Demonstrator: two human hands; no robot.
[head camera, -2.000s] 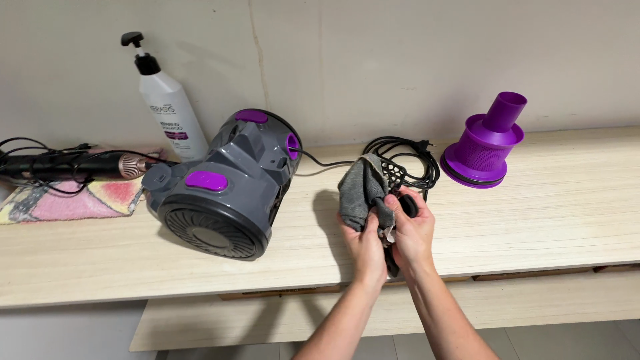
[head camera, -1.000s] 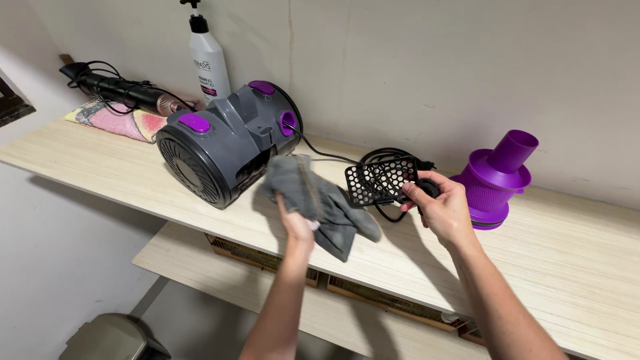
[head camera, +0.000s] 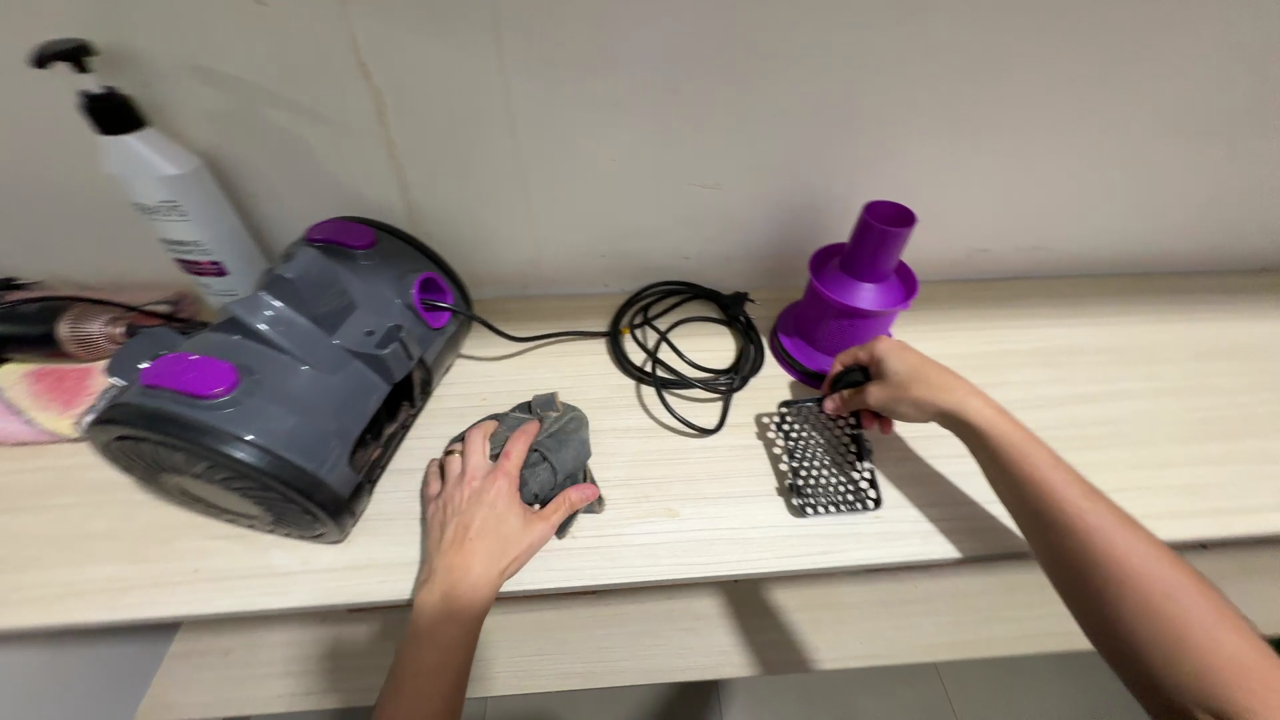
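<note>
My left hand rests over a bunched grey cloth on the wooden shelf, its fingers spread across the fabric. At the right, my right hand pinches the dark upper end of a black perforated plastic grille, whose lower part is at the shelf surface. A purple plastic cone-shaped filter part stands upright just behind that hand. To the left lies a grey and purple canister vacuum cleaner body with an open cavity facing right. Its black power cord is coiled between the cloth and the purple part.
A white pump bottle stands behind the vacuum cleaner. At the far left, a black hair-styling tool lies on a pink patterned cloth. The shelf's front edge runs below my hands, with a lower shelf beneath it.
The cloth, lifted in my left hand one second ago, is now down on the shelf. My right hand has lowered the grille from the air to the shelf, in front of the purple part.
</note>
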